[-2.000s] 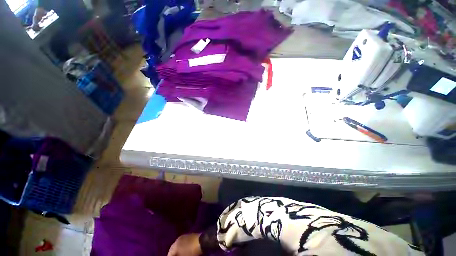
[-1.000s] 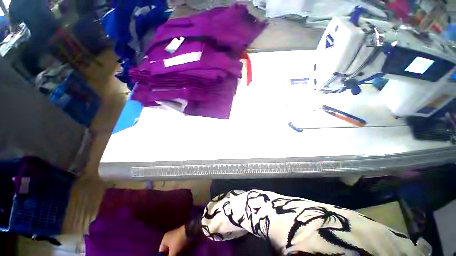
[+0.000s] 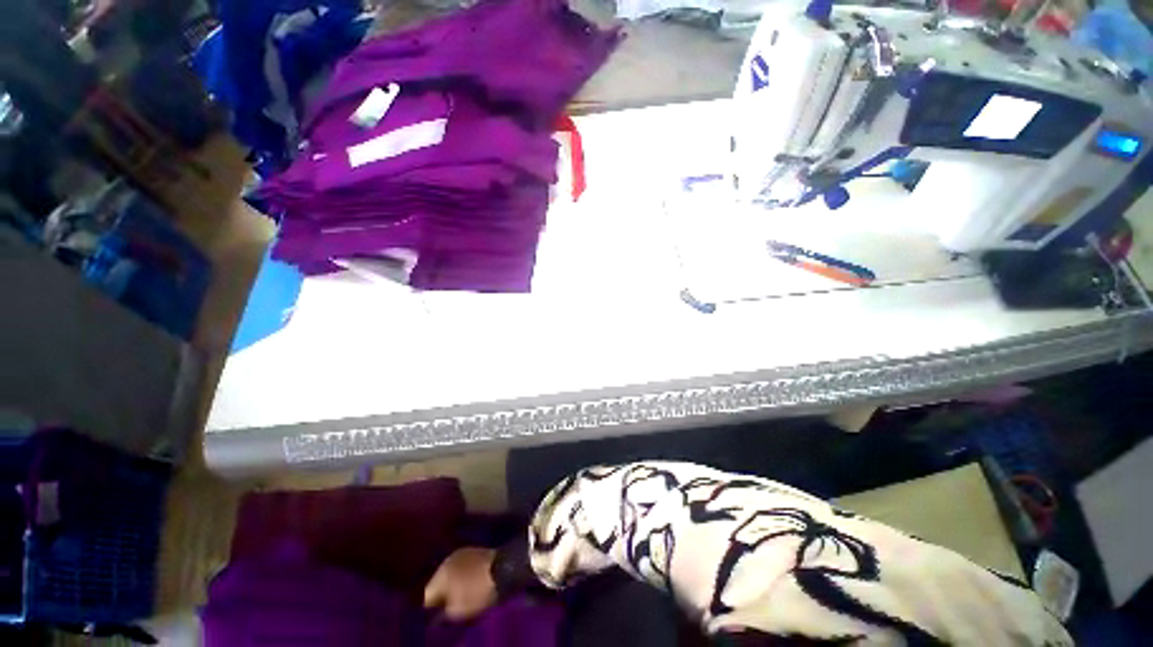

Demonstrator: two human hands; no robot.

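My right hand (image 3: pixel 463 584), in a black-and-cream patterned sleeve, reaches left below the table edge. It rests at loose purple fabric (image 3: pixel 297 600) near my lap. Its fingers look bent, but whether they grip the cloth cannot be told. Dark red cloth (image 3: pixel 354 518) lies just behind the purple fabric. My left hand is out of the picture.
A bundle of purple cut pieces (image 3: pixel 487 164) with white labels lies on the white table (image 3: pixel 569 341). Orange-and-blue thread snips (image 3: pixel 822 264) lie by the sewing machine (image 3: pixel 790 108). A red strip (image 3: pixel 577 162) is beside the bundle. A blue basket (image 3: pixel 95 544) stands at left.
The view has turned to the right, so the table, bundle and machine sit further left in the picture. My right hand stays low at the purple cloth and shows slightly higher than before.
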